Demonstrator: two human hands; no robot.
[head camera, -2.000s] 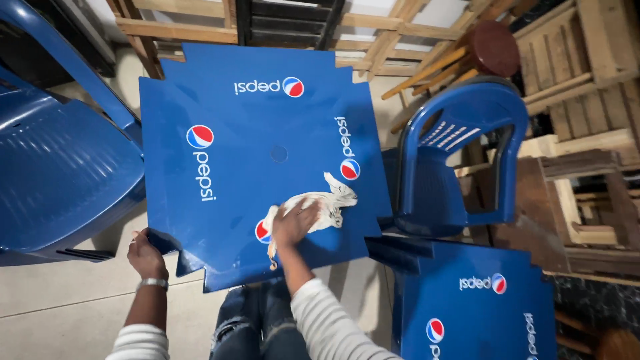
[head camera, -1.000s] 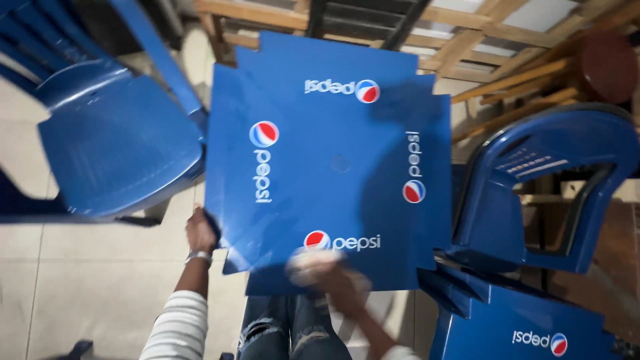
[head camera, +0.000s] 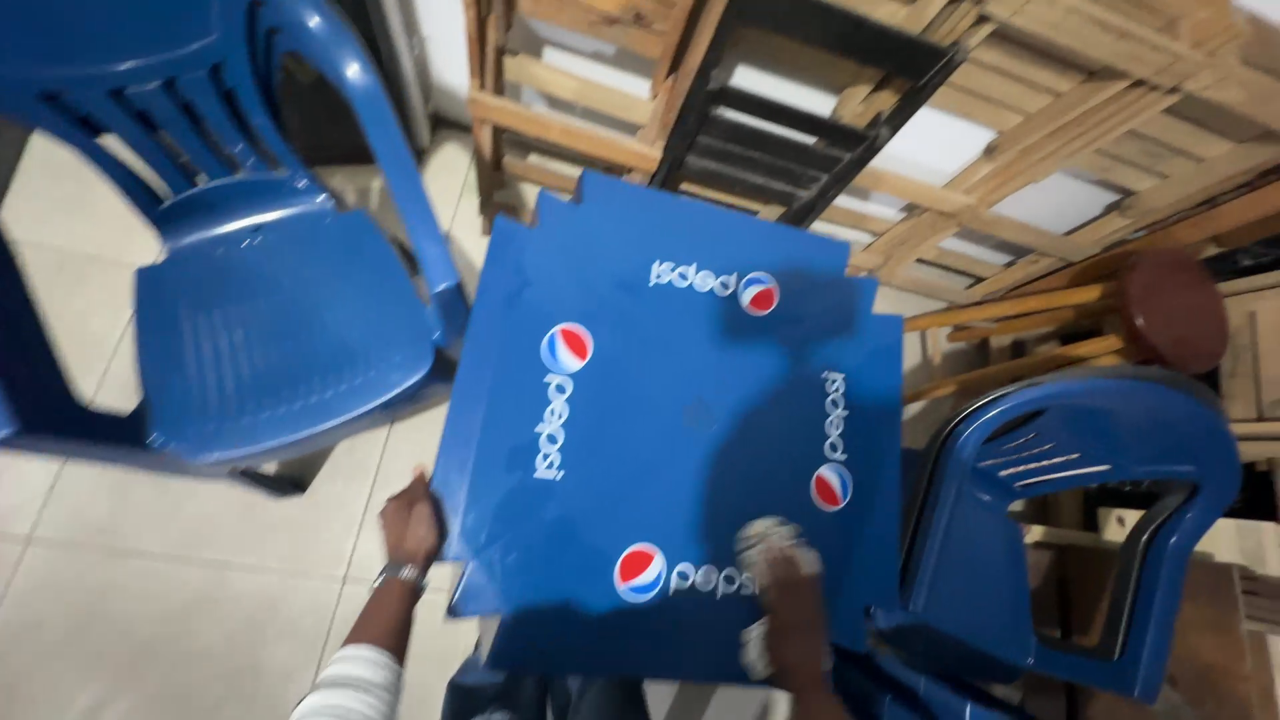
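Observation:
A blue plastic Pepsi table (head camera: 690, 410) fills the middle of the head view, with a logo along each side. My left hand (head camera: 410, 522), with a metal band at the wrist, grips the table's left edge near the front corner. My right hand (head camera: 792, 585) presses a bunched white cloth (head camera: 770, 535) on the tabletop, over the end of the front logo. Part of the cloth shows below, beside the hand. Both hand and cloth are blurred.
A blue plastic armchair (head camera: 285, 320) stands to the left, and stacked blue chairs (head camera: 960, 560) to the right. Beyond the table are wooden pallets (head camera: 570, 135) and a black folded slatted frame (head camera: 770, 150). A stool with a dark red seat (head camera: 1172, 310) lies tipped at the right.
My right hand has moved the cloth rightward from the logo at the front edge. My left hand stays at the table's left edge. The view has shifted and turned.

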